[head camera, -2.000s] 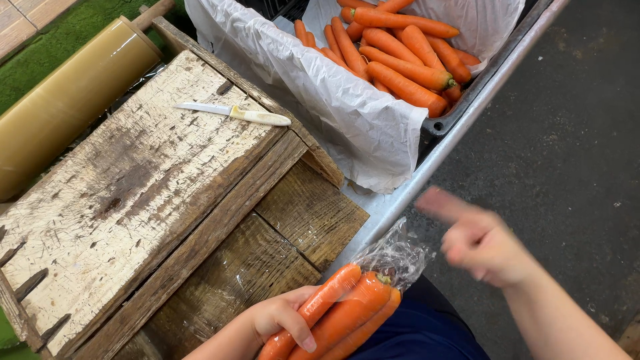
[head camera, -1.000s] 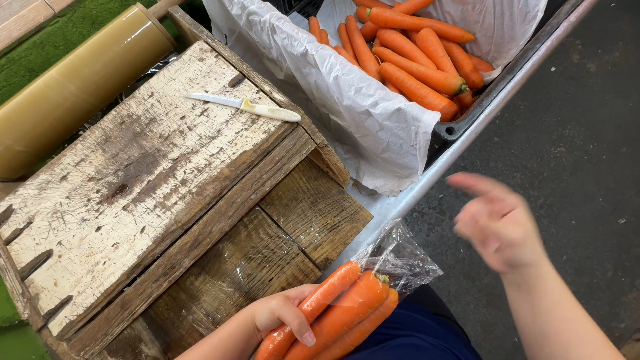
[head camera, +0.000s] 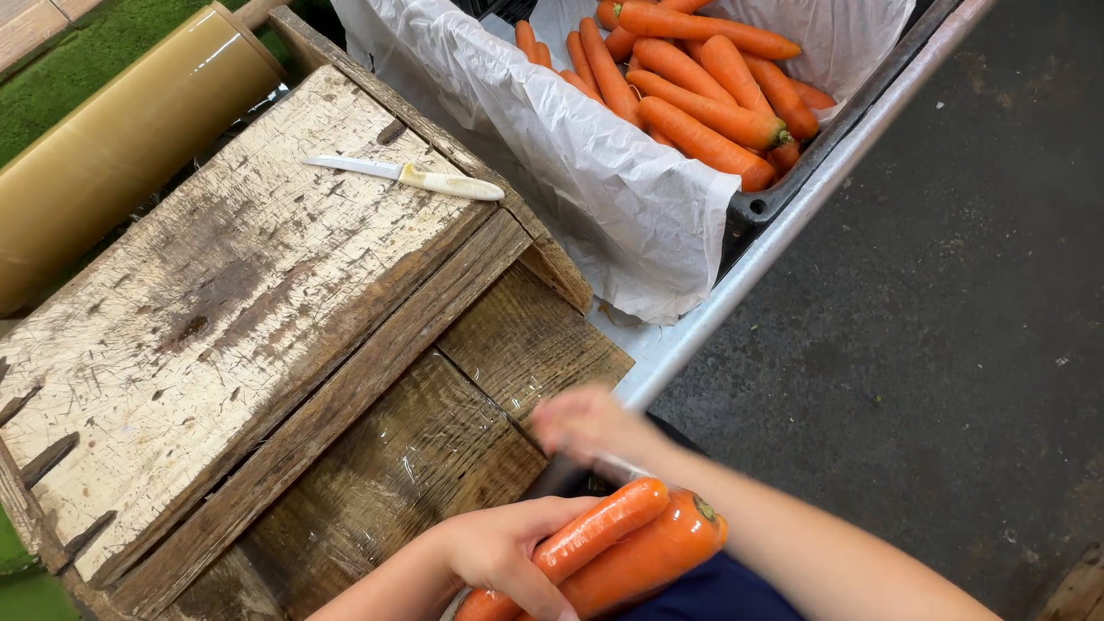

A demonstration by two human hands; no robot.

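My left hand grips a bundle of carrots wrapped in clear plastic film, low in the view above my lap. My right hand, blurred, reaches across just beyond the carrot tops. A stretched strand of the film shows between that hand and the bundle; whether its fingers pinch the film is unclear. A small knife with a pale handle lies on the worn, scratched wooden board to the upper left.
A black crate lined with white paper holds several loose carrots at the top. A large roll of plastic film lies at the left. Wooden planks and a metal edge border the dark floor.
My right hand has moved left, from out over the floor to beyond the carrot tops. The loose film that stuck out past the bundle is now drawn close to it.
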